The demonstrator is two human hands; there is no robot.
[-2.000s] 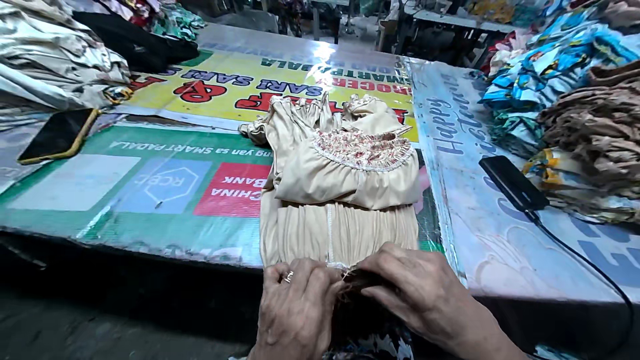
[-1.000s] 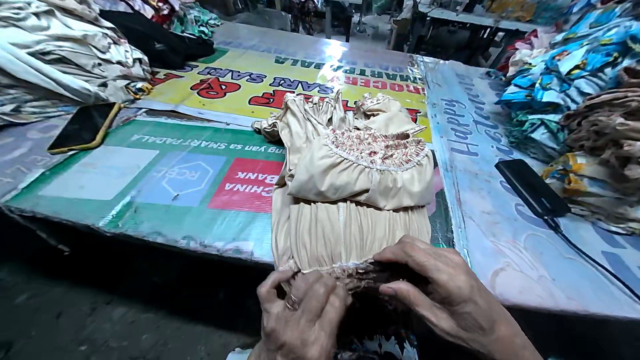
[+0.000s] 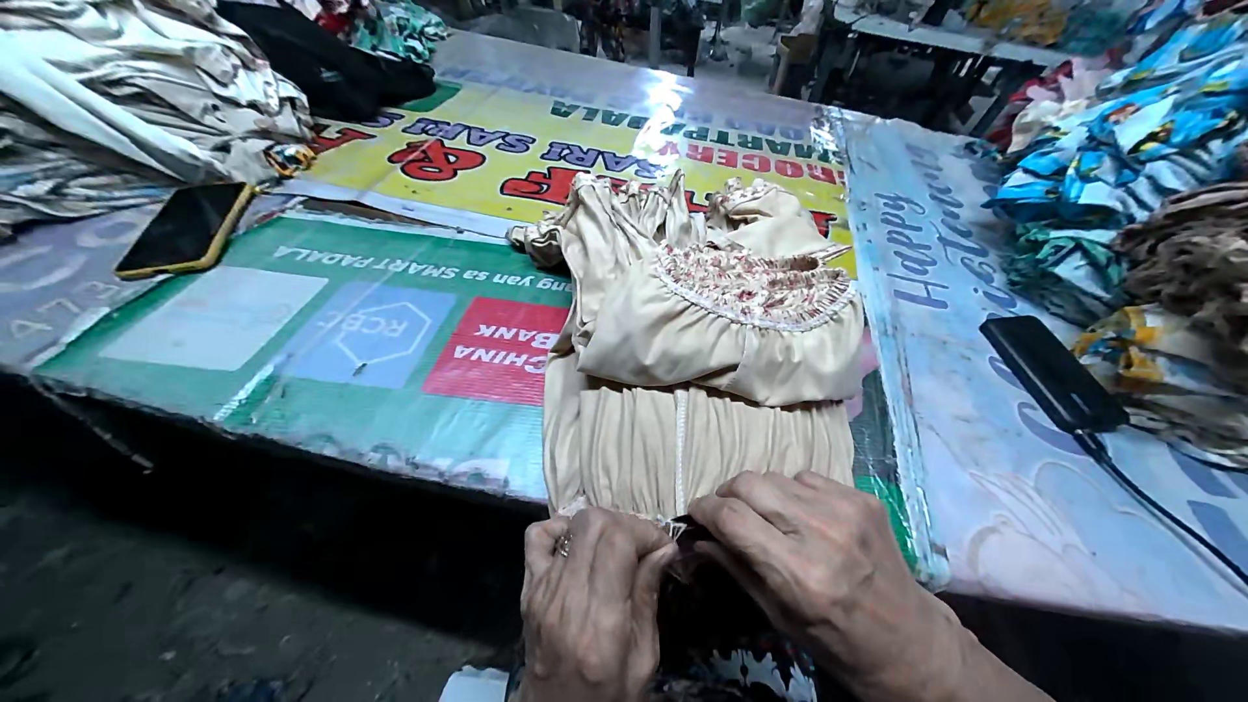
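A beige gathered garment lies on the table, its upper part folded over and showing a ruffled floral lining at the opening. Its near end reaches the table's front edge. There my left hand, with a ring on one finger, pinches the gathered edge. Just to its right, my right hand has its fingers closed on the same edge, beside a small dark item at the fingertips that I cannot make out. A white seam runs down the garment's middle toward the gap between my hands.
A phone in a yellow case lies at the left, near a heap of pale cloth and black fabric. On the right are a black device with a cable, blue printed cloth and brown cloth. Printed sheets cover the table.
The right hand's fingers, spread somewhat apart one second ago, are now closer together at the garment's edge and nearer the left hand. The folded garment stays in place.
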